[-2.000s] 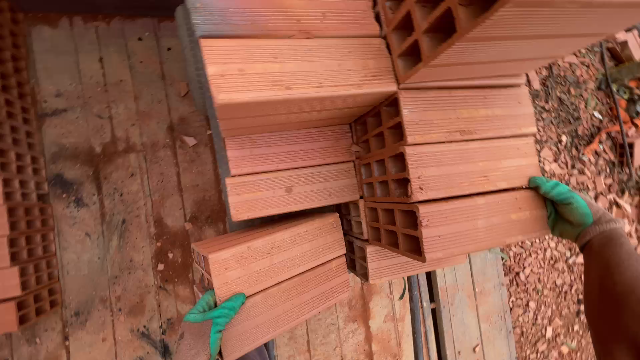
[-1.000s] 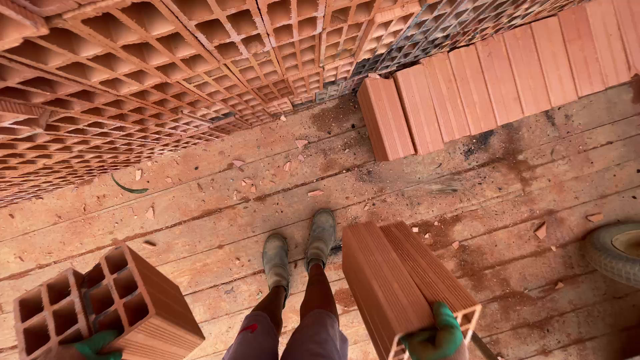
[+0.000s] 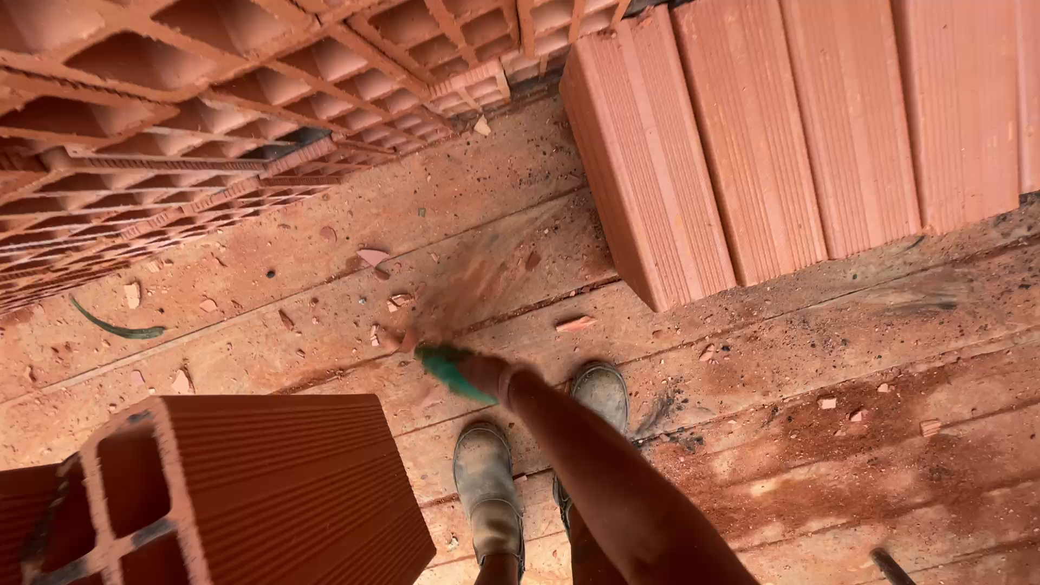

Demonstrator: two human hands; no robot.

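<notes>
My right hand (image 3: 455, 370), in a green glove, reaches down over the wooden floor just ahead of my boots. It is motion-blurred, with small brick shards (image 3: 398, 340) at its fingertips; whether it grips one cannot be told. At the lower left, close to the camera, are hollow clay bricks (image 3: 301, 479) with ribbed sides and open cells. My left hand is out of view, hidden or below the frame edge.
A wall of stacked hollow bricks (image 3: 357, 89) rises at the upper left. Clay bricks (image 3: 747, 146) stand side by side at the upper right. My boots (image 3: 485, 471) are on the planks (image 3: 780, 349), among scattered fragments and a green curved strip (image 3: 118, 329).
The right hand held bricks a second ago; they are out of view now, and that hand has moved forward over the floor. The bricks at lower left appear larger and nearer the camera.
</notes>
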